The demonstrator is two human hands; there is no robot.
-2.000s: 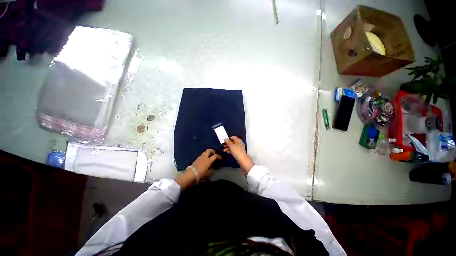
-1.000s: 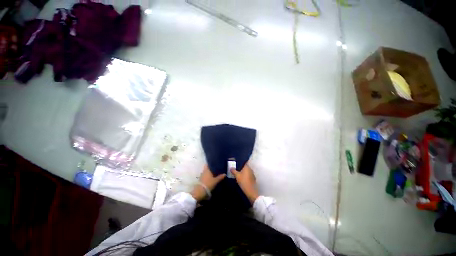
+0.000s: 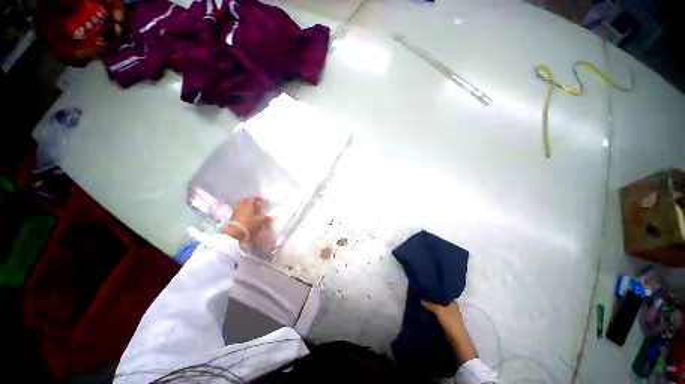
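Observation:
The folded dark navy trousers (image 3: 434, 270) are at the lower right of centre, bent and partly lifted at the table's front edge. My right hand (image 3: 448, 319) grips their right side, thumb on top. The hang tag does not show now. My left hand (image 3: 251, 217) is on the pinkish lower edge of the stack of clear polybags (image 3: 263, 165) at left. Its fingers are bent over the bag edge; glare hides whether they pinch a bag.
A clear sleeve with white labels (image 3: 274, 289) lies below the stack. Maroon garments (image 3: 248, 52) are heaped behind it. A ruler (image 3: 443, 69) and yellow tape measure (image 3: 547, 120) lie farther back. A cardboard box (image 3: 657, 217), phone (image 3: 624, 317) and small green object (image 3: 600, 320) are at right.
My left hand has left the trousers and moved left onto the polybag stack. My right hand still holds the trousers. The view has turned left.

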